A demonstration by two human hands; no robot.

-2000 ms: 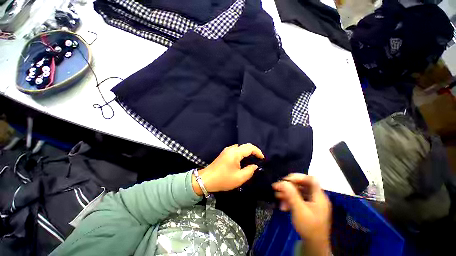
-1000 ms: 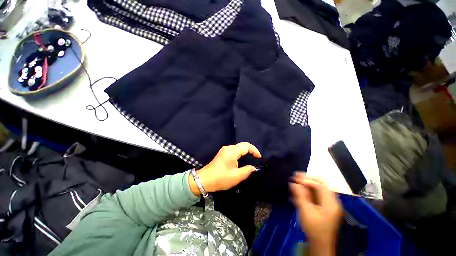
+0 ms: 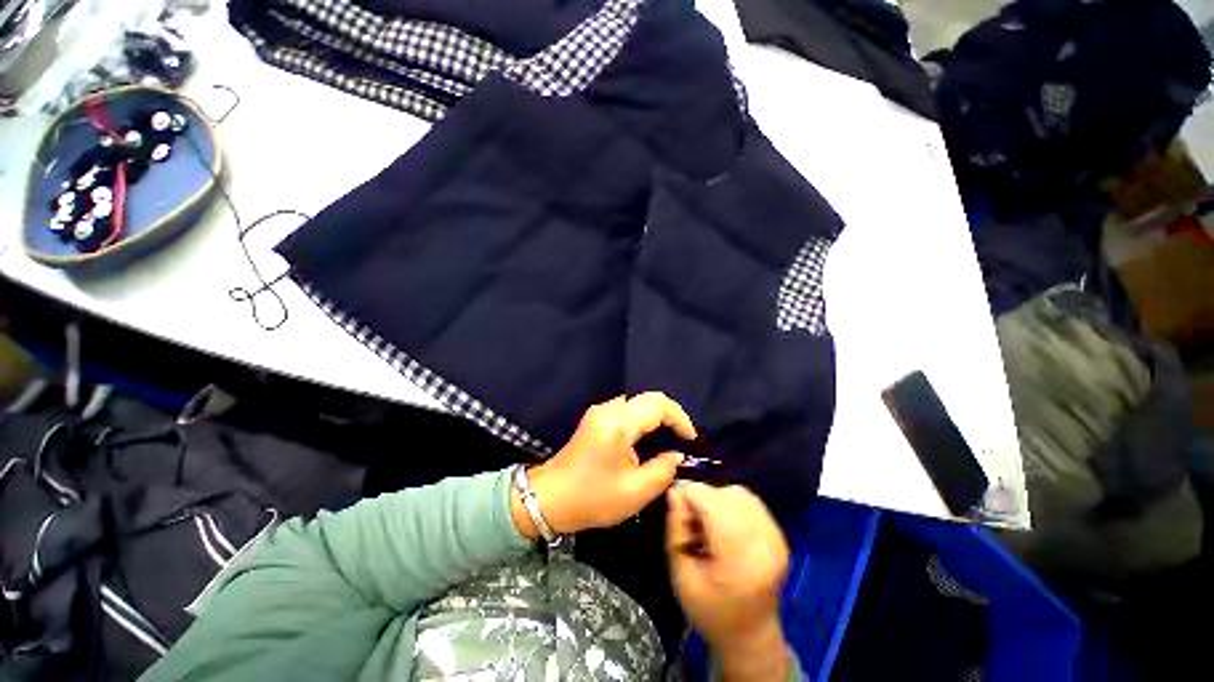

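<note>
The dark navy quilted vest lies on the white table, gingham lining showing along its hem and armhole. My left hand pinches the vest's near edge between thumb and index finger. A small shiny spot shows at those fingertips; I cannot tell whether it is a needle or a snap. My right hand is just right of and below my left fingertips, its fingers curled together; what they pinch is too small to make out.
A blue tray with black-and-white round pieces and a red strip stands at the left. Thread loops beside it. A phone lies at the right edge. A blue crate is below; more vests lie beyond.
My right hand was out to the right and blurred; it has come back left, close to my left fingertips. My left hand has kept its hold on the vest edge.
</note>
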